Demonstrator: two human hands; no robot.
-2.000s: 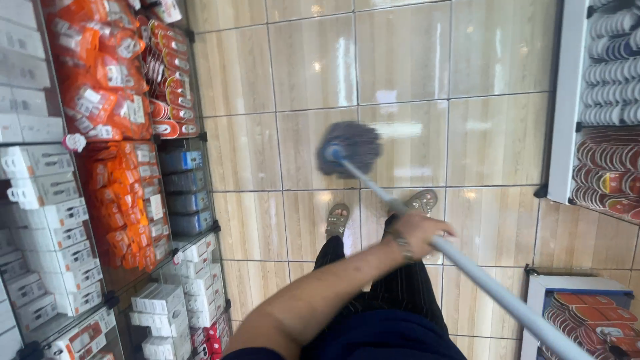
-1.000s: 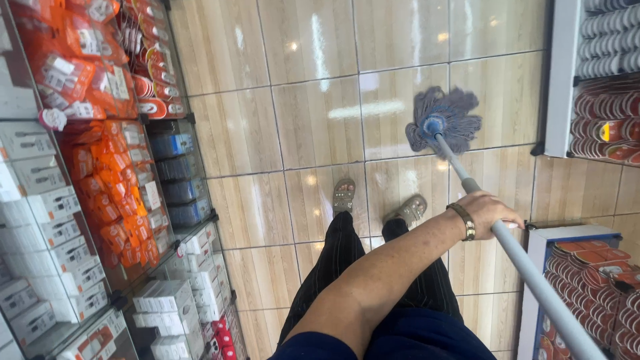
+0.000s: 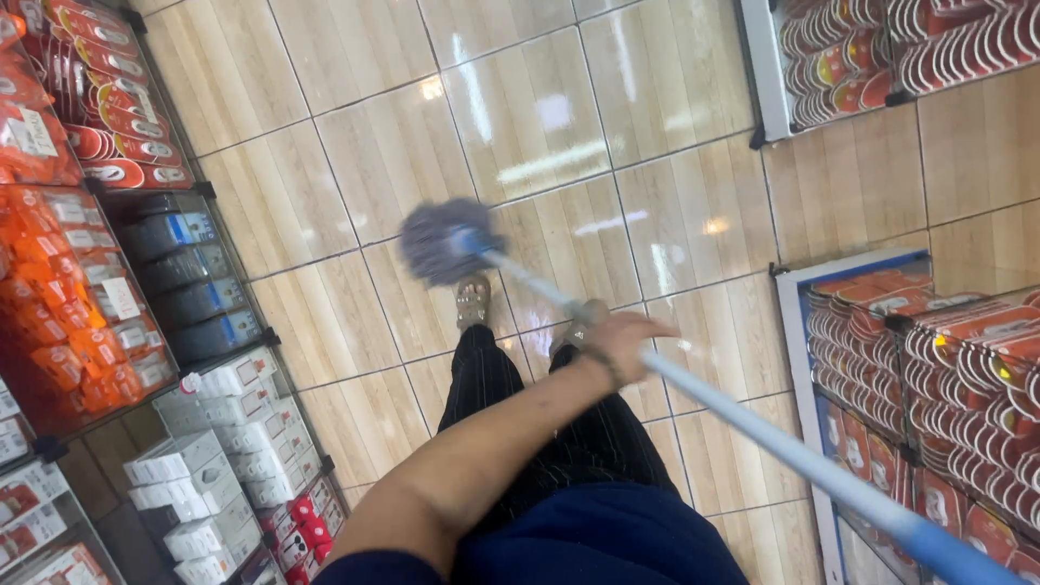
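Observation:
My left hand [image 3: 624, 340], with a bracelet at the wrist, is wrapped around the pale blue mop handle [image 3: 731, 406] in front of my legs. From there the handle slants down to the right and leaves the view at the lower right corner. At its far end the grey string mop head [image 3: 449, 241], blurred, with a blue centre, lies on the glossy wood-look tile floor [image 3: 536, 106], just beyond the toe of my left sandal [image 3: 473, 301]. My right hand is out of view.
Glass shelves [image 3: 191, 191] line the left side, with orange packets [image 3: 73, 325], red packs, blue boxes and white boxes [image 3: 187, 479]. At the right stand two display units, the nearer with a white frame [image 3: 800, 390], packed with red-and-white packages [image 3: 865, 349].
The mop head has swung from the right, where it was a second ago, to the left near my left foot. My left hand has moved left with the handle still in it.

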